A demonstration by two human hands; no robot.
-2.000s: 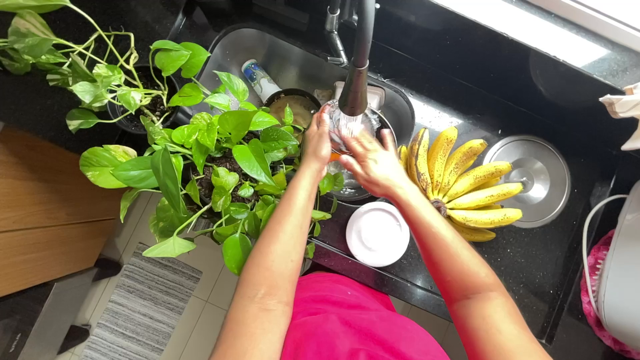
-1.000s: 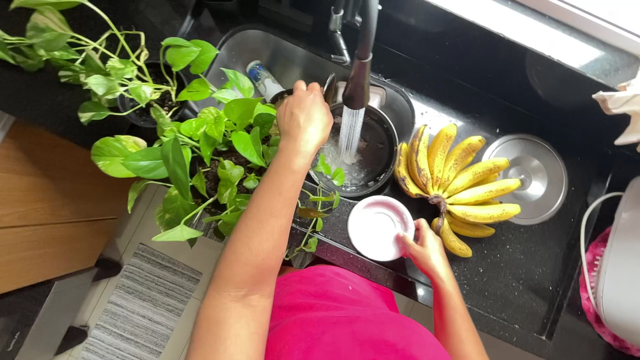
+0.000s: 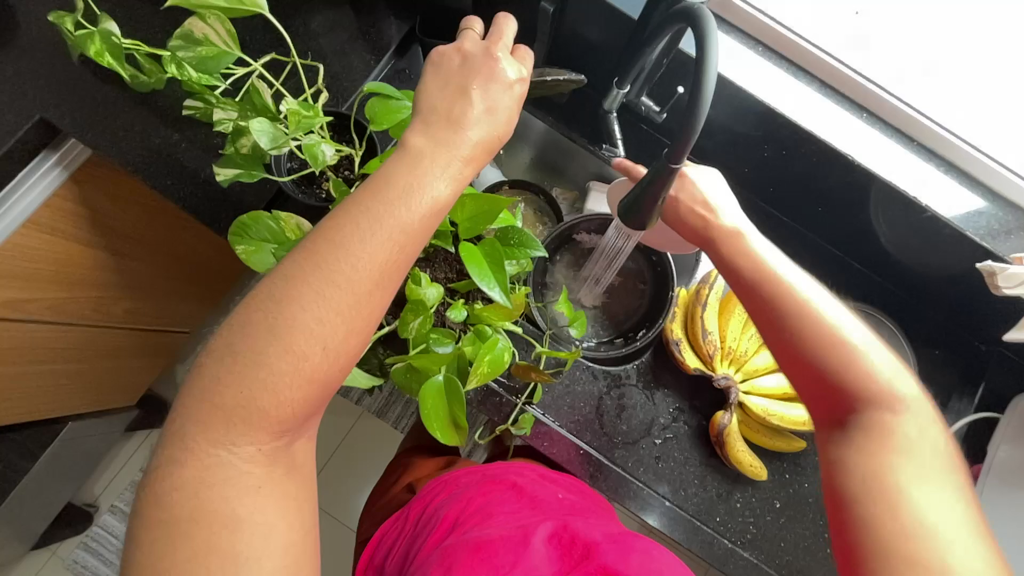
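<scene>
My left hand reaches over the back of the sink, fingers bent; whether it holds anything is hidden. A dark flat item lies just right of it. My right hand is behind the black faucet head and grips a white round dish, partly hidden by that head. Water sprays from the faucet into a dark round pan in the sink. A second dark-rimmed container with cloudy contents is behind the plant, beside the pan.
A leafy potted pothos overhangs the pan's left side. Another potted plant stands farther left. A bunch of bananas lies on the black counter at right. Behind my right forearm, a round lid's edge shows.
My right hand has lifted the white dish from the counter to behind the faucet head. My left hand has moved from above the pan area toward the back left. The view has shifted closer.
</scene>
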